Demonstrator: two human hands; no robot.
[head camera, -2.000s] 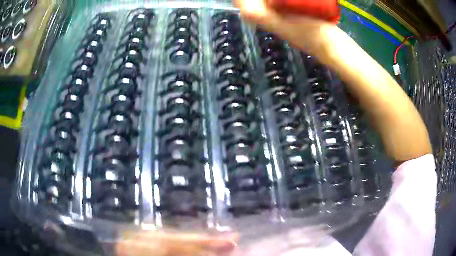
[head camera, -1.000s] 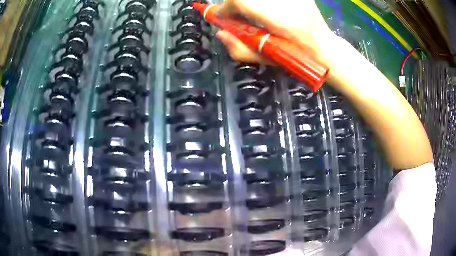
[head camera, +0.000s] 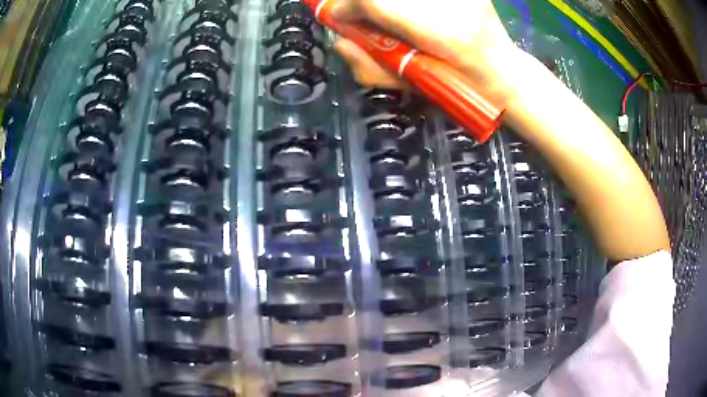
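Observation:
My right hand (head camera: 434, 39) is at the top, right of centre, shut on a thick red marker (head camera: 434, 81). The marker slants from upper left to lower right; its tip end is at or past the top edge, over the third row of parts. A large clear plastic tray (head camera: 246, 209) with ribbed channels fills most of the view. Small round black parts (head camera: 296, 221) stand on edge in its rows. The third row has a gap below one part near the top. My left hand is not clearly visible; a blurred skin-toned patch shows through the tray at the bottom.
A green mat (head camera: 570, 74) with yellow and blue tape lines shows at the upper right. A thin red wire with a small white plug (head camera: 622, 122) lies there. Long dark thin strips (head camera: 670, 163) stand along the right edge. My pale sleeve (head camera: 632, 326) is at the lower right.
My right hand came down and left from the top and turned the marker tip-first toward the third row. The tray fills more of the view. Since one second ago, the marker has shifted slightly upward.

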